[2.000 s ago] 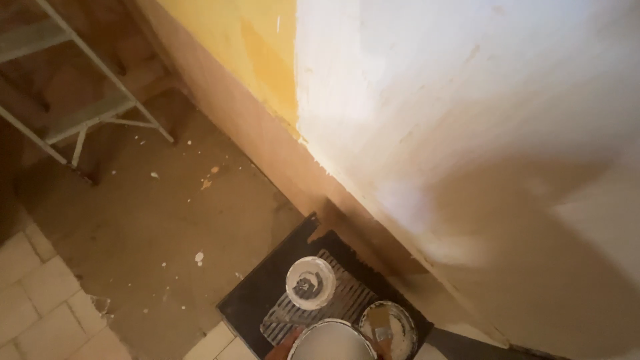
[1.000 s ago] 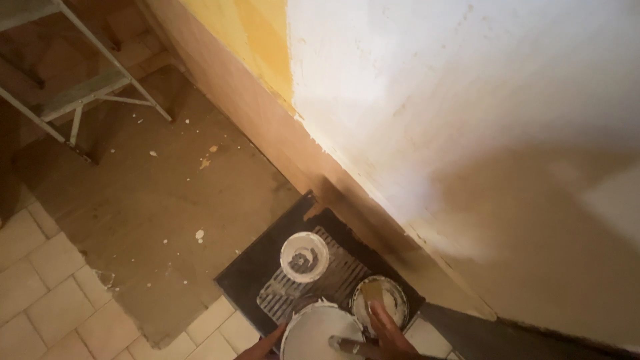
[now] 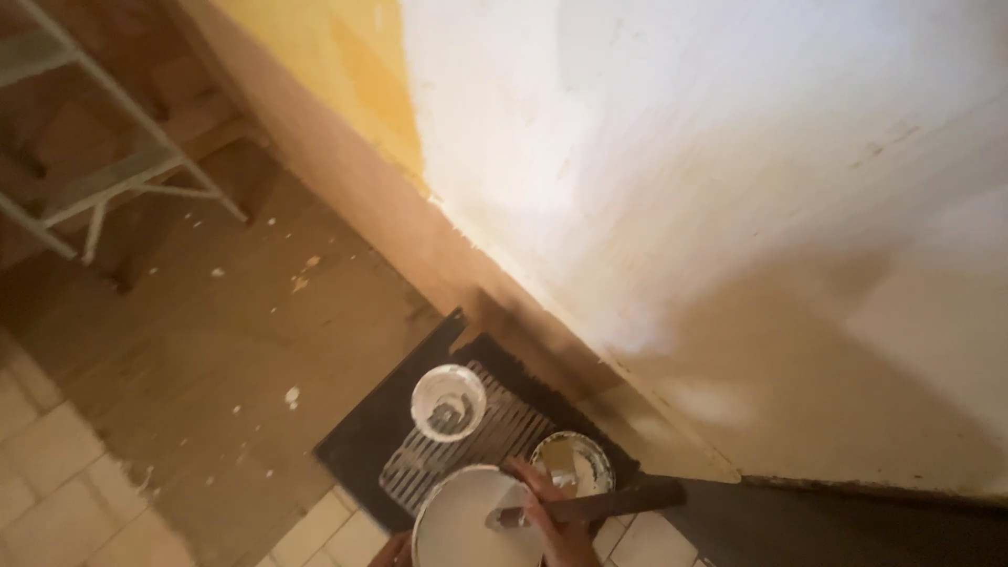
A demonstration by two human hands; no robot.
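At the bottom centre a large round tub (image 3: 465,524) with a pale top surface stands between my hands. My left hand (image 3: 391,550) rests against its left side, mostly cut off by the frame edge. On its right side my right hand (image 3: 555,512) grips a tool with a dark handle (image 3: 630,501); the metal end lies over the pale surface, and its kind cannot be told. Just behind that hand is an open paint can (image 3: 587,465) with a smeared rim. A white bucket (image 3: 448,403) with residue inside stands farther back.
Under the containers lie a dark board (image 3: 366,425) and a slatted grid (image 3: 512,405). A painted wall (image 3: 630,197), yellow and white, rises at the right. A metal stepladder (image 3: 118,177) stands upper left on a brown sheet-like floor area (image 3: 197,339) with white spots. Pale tiles (image 3: 63,465) border it.
The dark-handled tool, which lay between my right hand and the tub, now points out to the right. My right hand has moved from over the paint can to the tub's side.
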